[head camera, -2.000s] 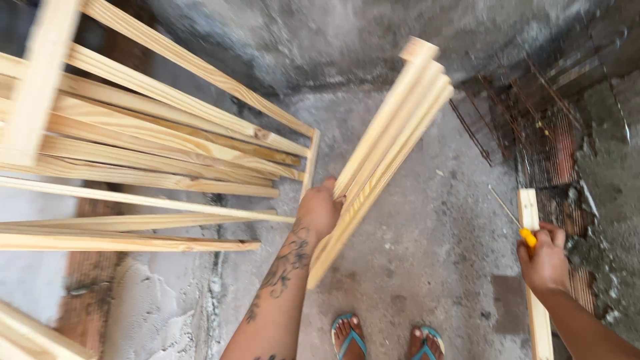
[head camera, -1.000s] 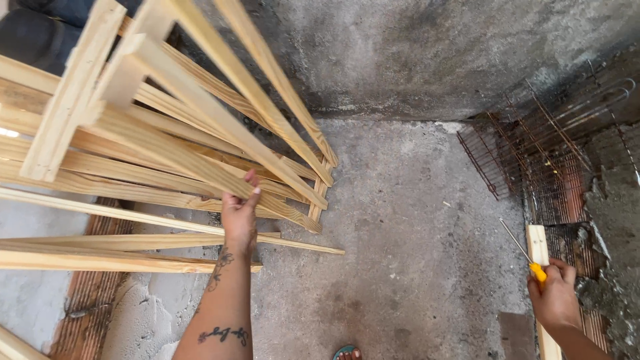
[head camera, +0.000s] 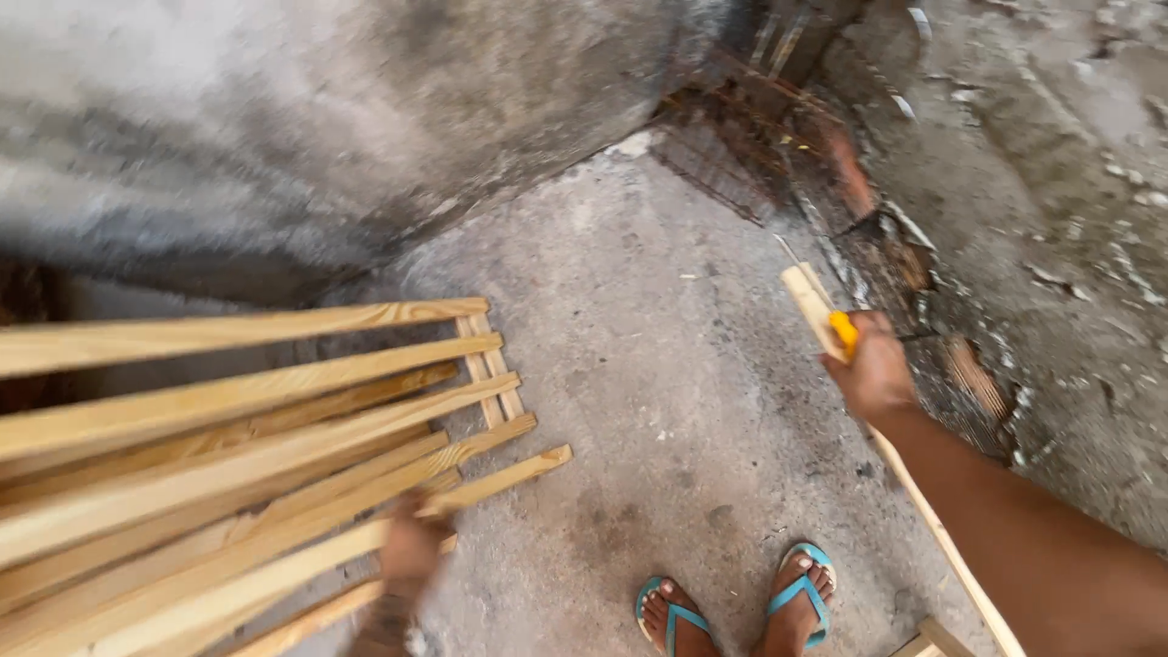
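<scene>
My left hand (head camera: 412, 538), blurred, is at a wooden slat (head camera: 502, 476) at the near side of a slatted wooden frame; its fingers seem to be around the slat. Several long pale slats (head camera: 274, 392) run from the left edge, with ends lying over short crosspieces (head camera: 488, 370). My right hand (head camera: 871, 365) holds a screwdriver (head camera: 843, 330) with a yellow handle, its shaft pointing up and left, together with a long wooden strip (head camera: 808, 297) that runs down beneath my forearm.
A concrete wall (head camera: 319, 119) stands ahead, a rough wall with broken bricks (head camera: 967, 383) at the right. Rusty wire mesh (head camera: 730, 155) lies in the far corner. My feet in blue flip-flops (head camera: 803, 593) are on the concrete floor (head camera: 620, 365). A piece of wood (head camera: 931, 641) shows at the bottom.
Two seconds ago my left hand held several slats upright in mid-view; they are now over at the left with the others. The screwdriver and strip stay in my right hand. The view has turned.
</scene>
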